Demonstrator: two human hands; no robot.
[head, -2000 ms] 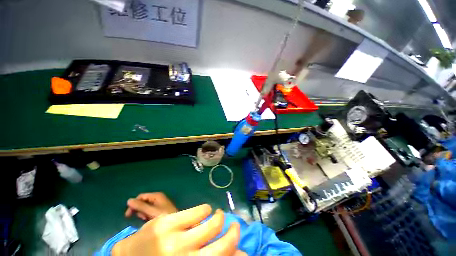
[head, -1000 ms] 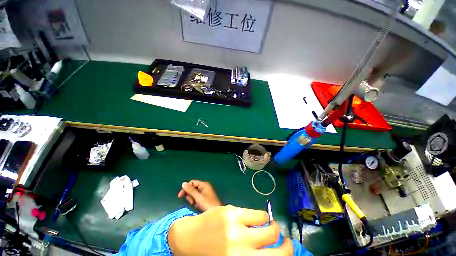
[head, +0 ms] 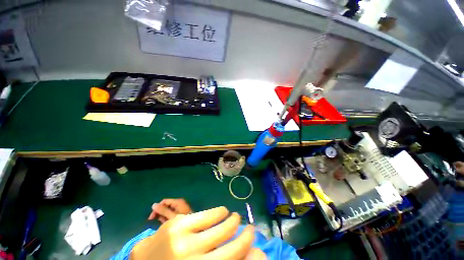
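Observation:
My left hand (head: 191,237) is large at the bottom centre, back of the hand up, its fingers slightly apart and curved to the right. It lies over my blue-sleeved right forearm, and I see nothing in it. My right hand (head: 171,209) shows beyond it, fingers pointing left with thumb and index close together. Its palm side is hidden, so I cannot tell if it holds something small. A thin pale pen-like tool (head: 250,214) shows just right of my left fingertips, apart from them. A crumpled white wipe (head: 83,230) lies on the green mat to the left.
A wire ring (head: 240,187) and round pot (head: 231,163) are beyond my hands. A blue screwdriver (head: 263,146) hangs above. Right are a blue-yellow box (head: 297,193) and metal fixture (head: 351,177). A dropper bottle (head: 99,176) stands left; black (head: 198,108) and red (head: 333,118) trays sit on the shelf.
The camera view swung left, then back to the right. Both hands keep nearly the same pose, left over right forearm. The bench things have not visibly moved.

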